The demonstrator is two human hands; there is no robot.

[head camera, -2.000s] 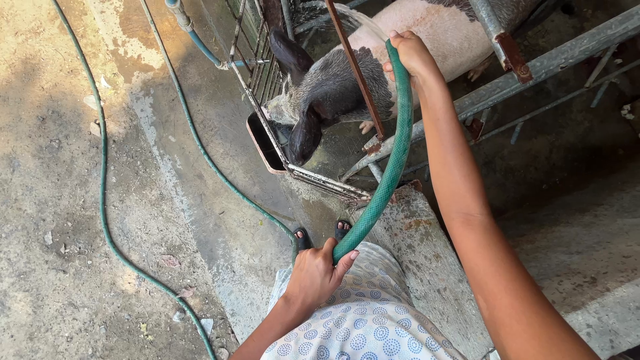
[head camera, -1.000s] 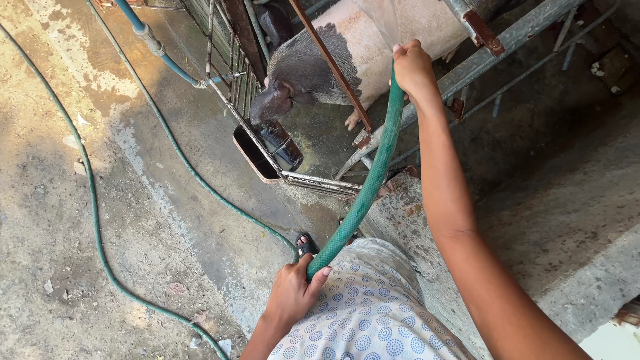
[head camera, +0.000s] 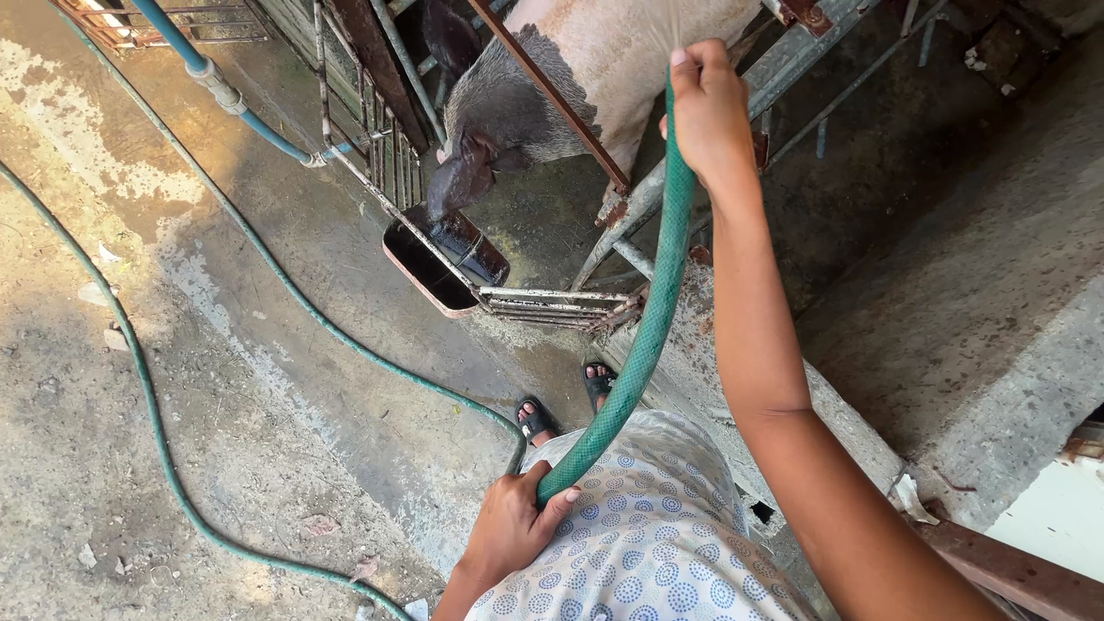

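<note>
My right hand (head camera: 709, 108) grips a green garden hose (head camera: 653, 319) close to its end, and water sprays from there toward the top of the view, over the pig. Lower down, at my waist, my left hand (head camera: 517, 520) is closed around the same hose. Behind the metal bars stands a pink and black pig (head camera: 517, 103), its head lowered over a dark feeding trough (head camera: 431, 267). A thin rusty bar (head camera: 552, 95) crosses in front of the pig. The fingertips at the hose mouth are partly seen.
Galvanized pen rails (head camera: 798, 60) run at the upper right beside a concrete ledge (head camera: 828, 414). A low barred gate (head camera: 552, 306) adjoins the trough. More hose (head camera: 155, 405) snakes over the concrete floor at left. A blue pipe with a coupling (head camera: 220, 90) is at upper left. My sandalled feet (head camera: 535, 418) are below.
The water spray has swung from pointing up and left to pointing nearly straight up. The pig's head has shifted relative to the trough. The view has moved somewhat.
</note>
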